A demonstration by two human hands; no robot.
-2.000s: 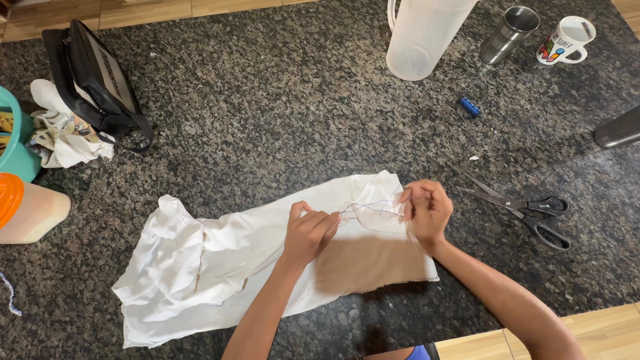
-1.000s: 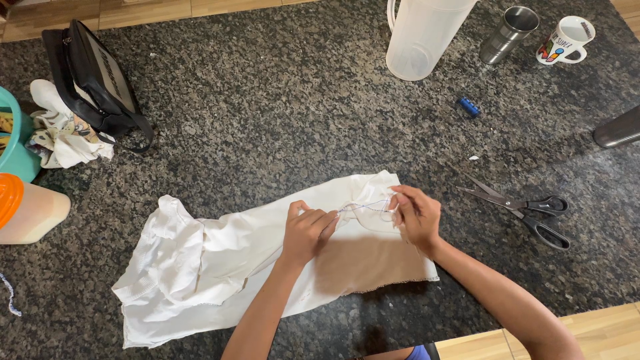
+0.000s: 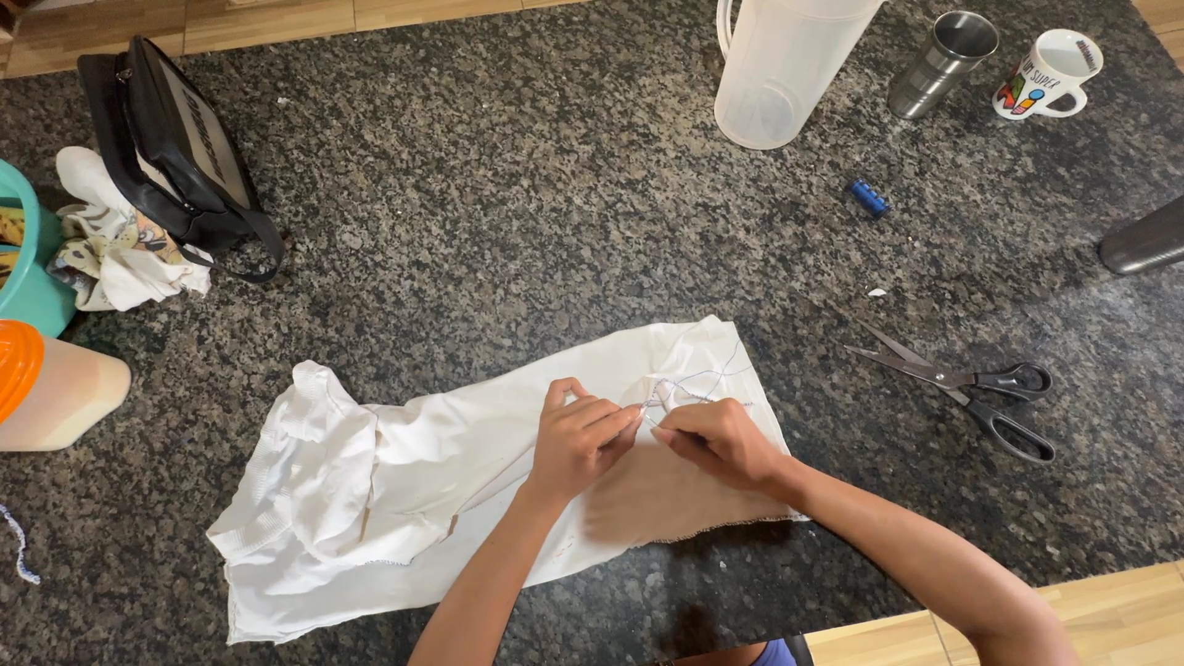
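A white cloth garment [image 3: 518, 472] lies spread on the dark speckled countertop. My left hand [image 3: 581, 439] rests over its middle, thumb and index finger closed on a small fold of the fabric with thread. Just to the right, my right hand [image 3: 720, 442] has its fingertips pinched together close to the left fingertips, at a thin object that looks like a needle. Loose blue-and-white thread [image 3: 708, 373] loops over the cloth above the right hand. Open black-handled scissors [image 3: 953, 379] lie to the right of the cloth.
At the back right stand a translucent plastic pitcher [image 3: 786, 74], a steel tumbler [image 3: 934, 69] and a printed mug [image 3: 1041, 79], with a small blue cylinder [image 3: 869, 198] nearer. On the left are a black bag [image 3: 176, 148], crumpled cloth [image 3: 129, 264], a teal bin [image 3: 42, 277] and an orange-lidded container [image 3: 74, 393].
My right hand has come down and left, close to the left fingertips, from higher near the cloth's right edge. The left hand has stayed about where it was.
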